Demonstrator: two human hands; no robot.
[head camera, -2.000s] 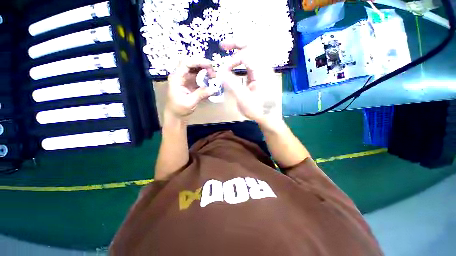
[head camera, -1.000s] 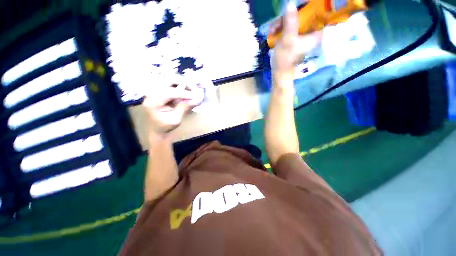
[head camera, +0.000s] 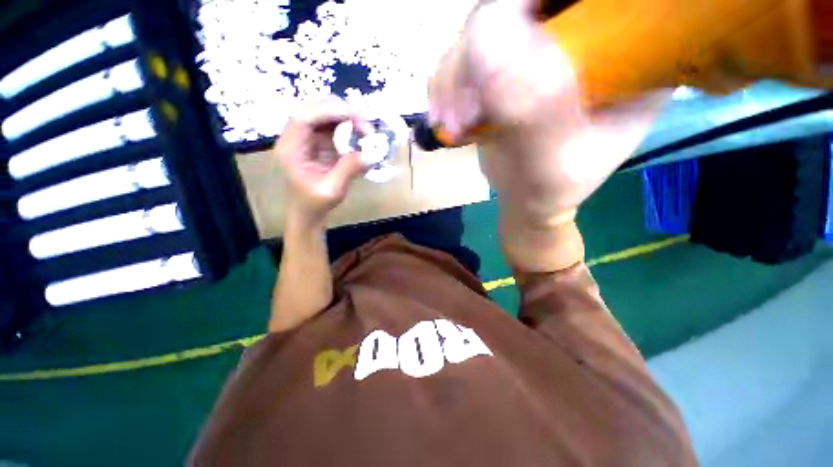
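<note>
My left hand pinches a round white plastic fitting between thumb and fingers, above the tan work board. My right hand is gripped around the orange electric screwdriver, which looks very large near the camera and runs off the upper right. Its dark nose points left at the fitting, with a small gap seen between them. Any screw at the tip is too small to tell. A black tray heaped with small white parts lies beyond the board.
White tubes lie in parallel rows in a black rack at left. A blue crate and black crates stand at right. A black cable crosses the right side. The screwdriver hides the upper right.
My right hand was beside the fitting, then reached to the orange screwdriver at upper right. It has now brought the screwdriver left and closer to the fitting. My left hand keeps hold of the fitting.
</note>
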